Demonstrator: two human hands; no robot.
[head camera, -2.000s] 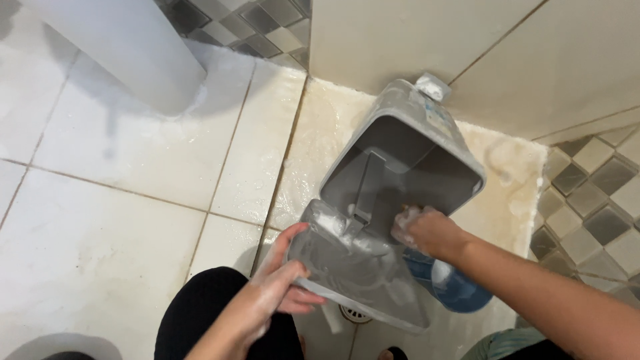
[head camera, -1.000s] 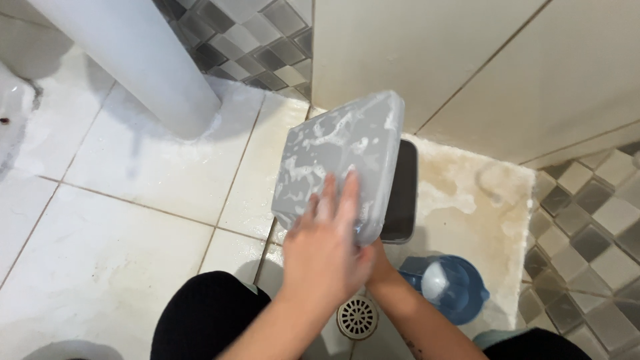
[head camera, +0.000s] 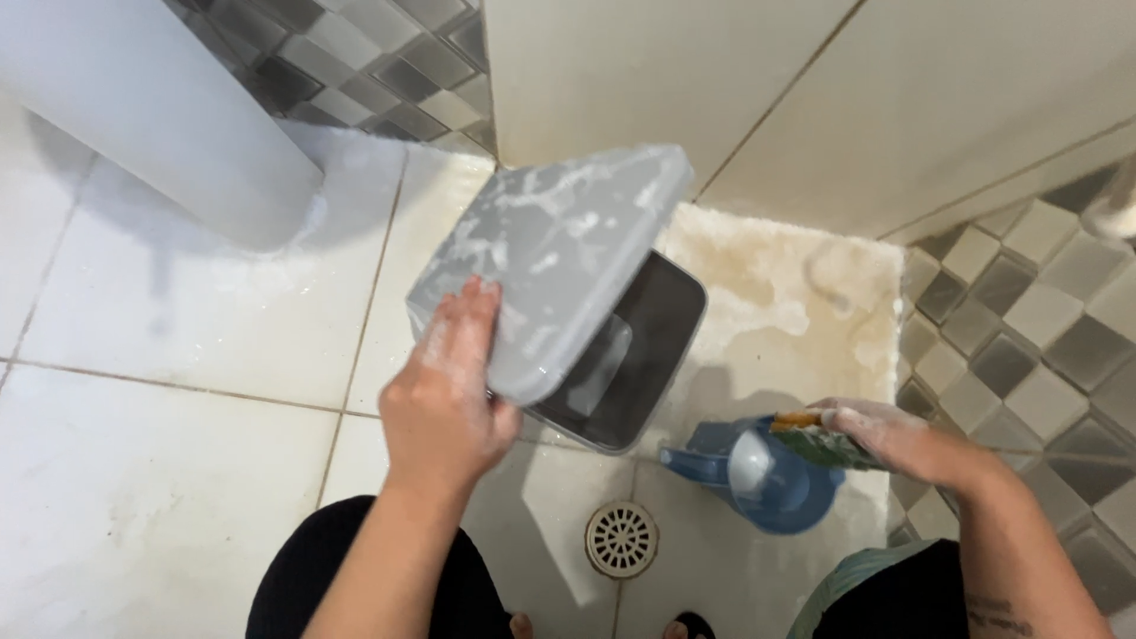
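A grey plastic bin (head camera: 652, 346) stands on the tiled floor, its soap-streaked lid (head camera: 568, 240) partly raised over the dark inside. My left hand (head camera: 453, 382) grips the lid's near left edge, fingers on top and thumb below. At the right, my right hand (head camera: 887, 435) holds a green and yellow scrubbing sponge (head camera: 821, 446) over the rim of a blue plastic jug (head camera: 790, 497). A whitish round thing (head camera: 751, 461) shows at the jug; what it is cannot be told.
A round floor drain (head camera: 622, 540) lies between my feet. A white pedestal column (head camera: 204, 133) stands at the upper left. Cream wall tiles (head camera: 710, 89) and a checkered mosaic wall (head camera: 1021, 346) border the corner, where the wet floor (head camera: 763, 275) is stained brownish.
Two seconds ago the bin was tilted with its lid hanging wide and my right hand inside. Now it stands under the lid, and my right hand has moved right to the jug with the sponge.
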